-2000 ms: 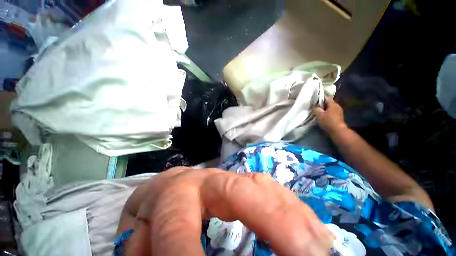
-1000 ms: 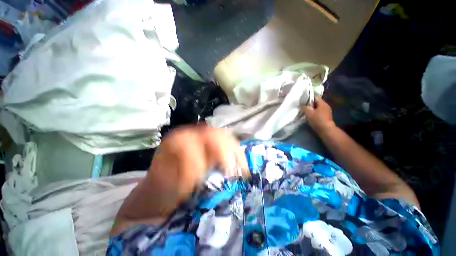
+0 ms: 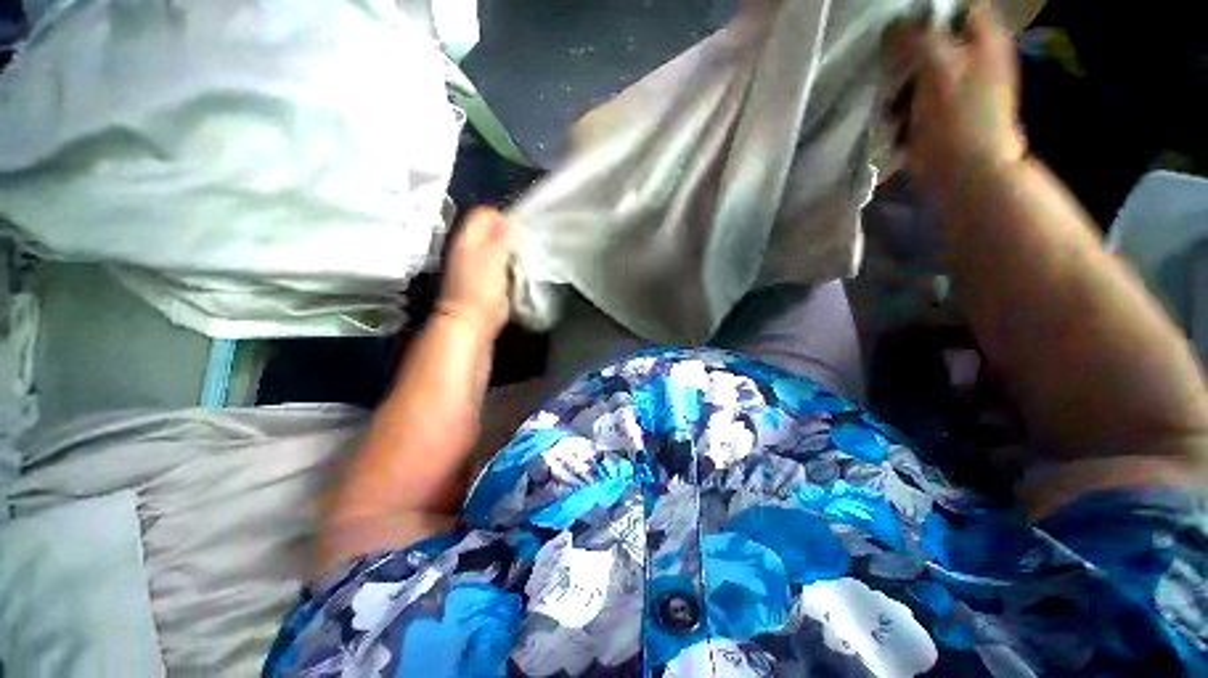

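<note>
A beige-grey garment [image 3: 689,186] is stretched between my two hands above my lap, its upper part cut off by the top edge. My left hand [image 3: 480,265] is closed on its lower left corner, where the cloth bunches. My right hand [image 3: 960,99] is raised at the upper right, blurred, at the garment's other end; its fingertips are near the top edge. Whether my right hand holds a tool cannot be seen.
A thick pile of off-white garments [image 3: 225,159] lies at upper left on a pale green support [image 3: 119,338]. More beige garments [image 3: 239,517] lie at lower left. A pale covered surface [image 3: 1166,239] is at the right edge. The garment hides most of the chair.
My left hand has moved from close before the camera to the garment and gripped it. My right hand has risen, and the garment has gone from bunched on the chair to stretched out.
</note>
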